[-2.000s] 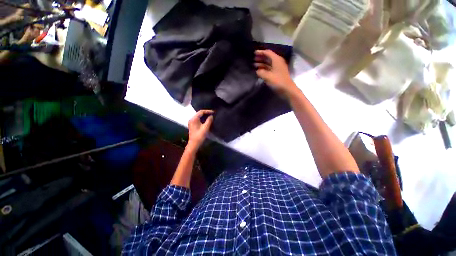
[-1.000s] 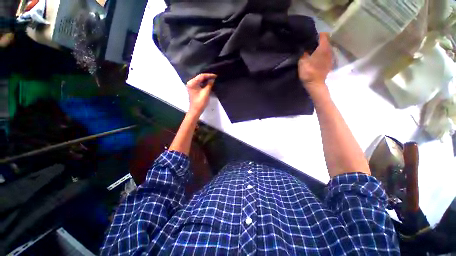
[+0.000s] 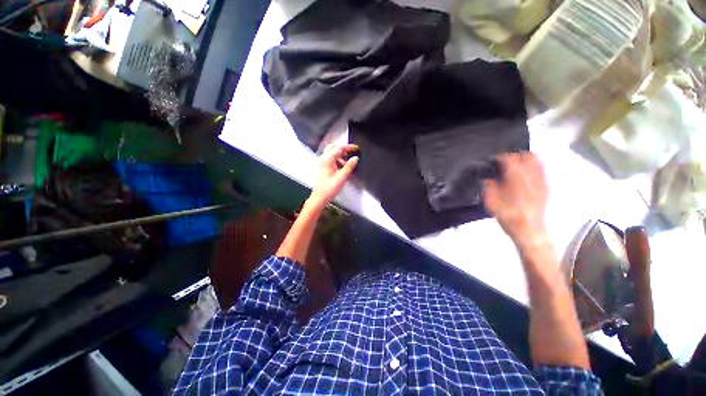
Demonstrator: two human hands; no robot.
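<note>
A dark garment piece (image 3: pixel 387 162) lies on the white-topped table, flat near me and bunched at its far left end. A lighter grey rectangular pocket piece (image 3: pixel 453 166) lies on its near right part. My left hand (image 3: pixel 334 172) pinches the cloth's left edge between thumb and fingers. My right hand (image 3: pixel 519 193) is blurred, at the right edge of the cloth beside the grey rectangle; its fingertips are unclear. The iron (image 3: pixel 600 271) stands at the right, its orange-brown handle upward, not held.
A striped cream stack (image 3: pixel 588 46) and loose cream cloth (image 3: pixel 642 131) lie at the far right. The white table's near edge (image 3: pixel 472 274) runs diagonally before me. A dark brown stool (image 3: pixel 251 255) and blue crate (image 3: pixel 166 201) are below left. The iron's black hose runs off lower right.
The cloth's near part has been spread and the grey rectangle now shows fully. My right hand has moved down toward me. My left hand stays at the left edge.
</note>
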